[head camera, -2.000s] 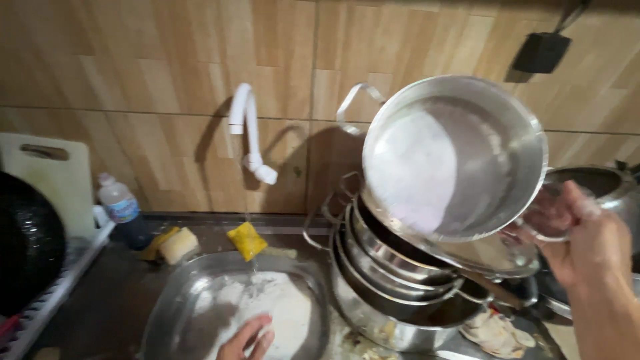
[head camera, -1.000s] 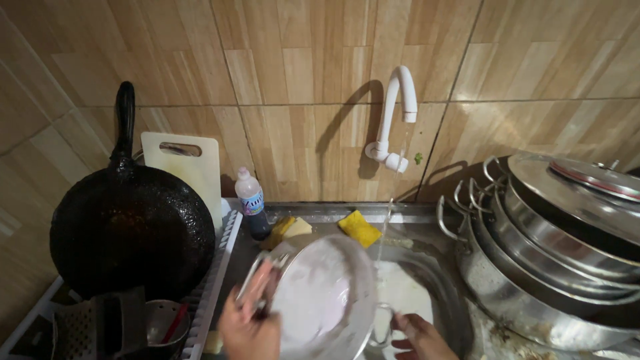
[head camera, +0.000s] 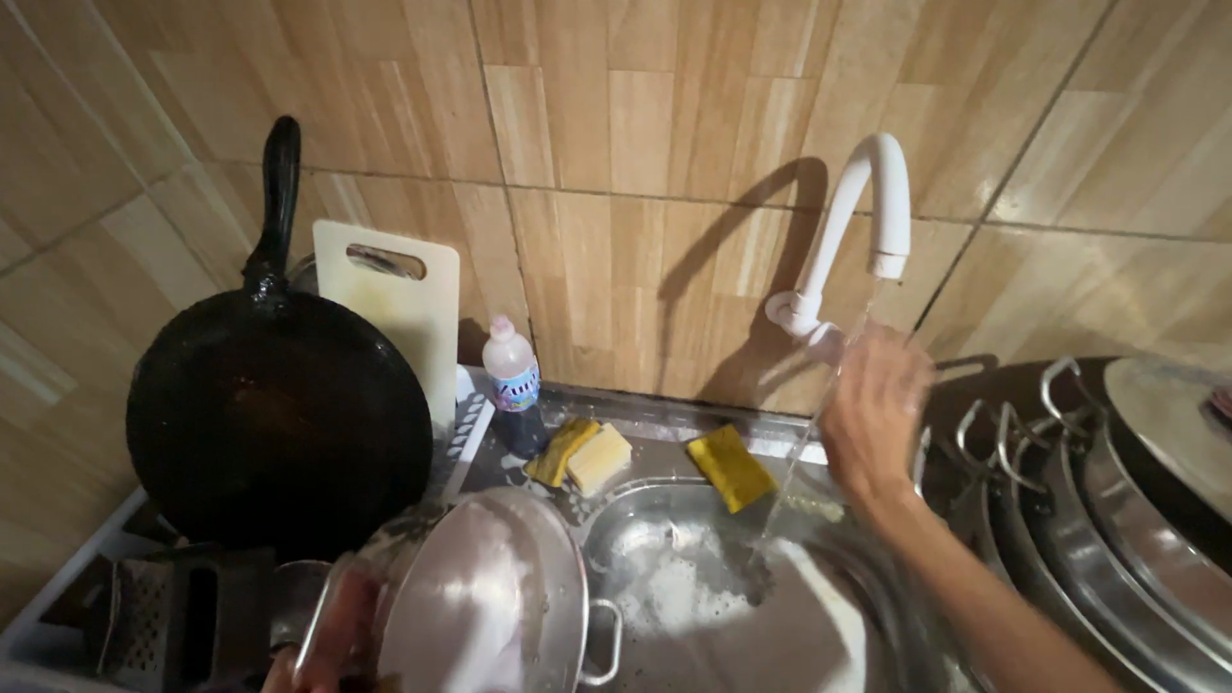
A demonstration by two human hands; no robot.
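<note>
My left hand (head camera: 332, 626), blurred at the bottom edge, grips one handle of a metal pot (head camera: 491, 587), which is tilted left of the basin with its other handle toward the sink. My right hand (head camera: 878, 409) is raised at the knob of the white faucet (head camera: 890, 207); its fingers are blurred and partly hidden. A thin stream of water runs from the spout past this hand into the metal sink basin (head camera: 630, 500), where suds and a pale object (head camera: 818, 606) lie. A yellow sponge (head camera: 731, 467) rests on the basin's back rim.
Nested metal pots (head camera: 1088, 520) with a lid stand at right. At left, a black frying pan (head camera: 279, 423), a white cutting board (head camera: 395, 308) and a grater (head camera: 144, 616) are in a white dish rack (head camera: 77, 577). A detergent bottle (head camera: 515, 385) stands beside a sponge and pale bar (head camera: 599, 460).
My right hand has risen from over the basin to the faucet. The pot has gone from above the nested pots to the left of the basin. The view has swung left.
</note>
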